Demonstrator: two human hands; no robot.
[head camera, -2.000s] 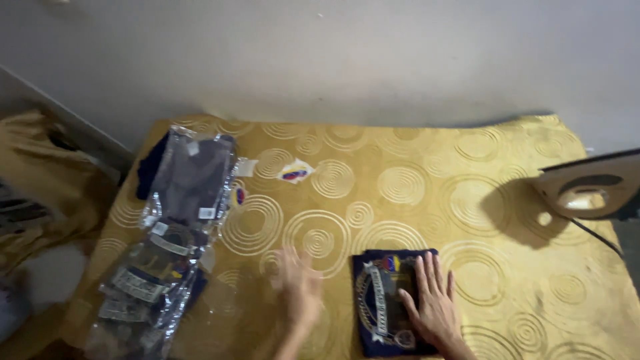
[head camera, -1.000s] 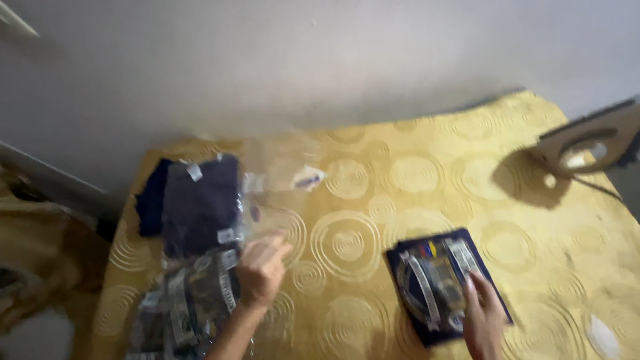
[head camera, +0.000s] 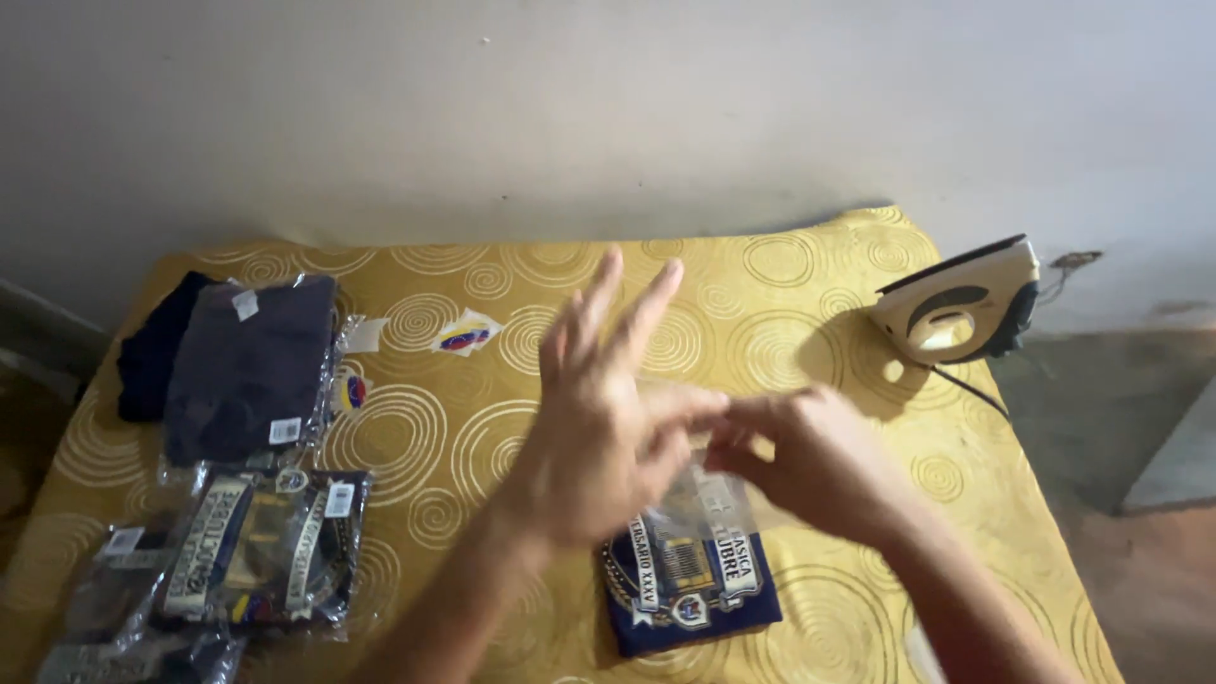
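Observation:
Near the middle of the view my left hand (head camera: 608, 418) is raised, two fingers pointing up, its thumb and forefinger on a clear plastic bag (head camera: 708, 499). My right hand (head camera: 807, 456) pinches the same bag from the other side. Both hands are above a folded navy shirt (head camera: 689, 589) with a printed design and lettering, which shows partly through the plastic. On the left lie folded dark garments in clear bags: a plain one (head camera: 252, 370) with a white label and a printed one (head camera: 266, 551) below it.
An upright clothes iron (head camera: 959, 299) with a black cord stands at the right edge of the gold patterned tablecloth (head camera: 779, 351). A small emblem patch (head camera: 465, 332) and another (head camera: 351, 388) lie left of centre. Navy cloth (head camera: 157, 351) is at the far left, and a wall rises behind.
My left hand has come from the bagged garments on the left to meet my right hand. My right hand has left the folded shirt. A clear bag is now between them.

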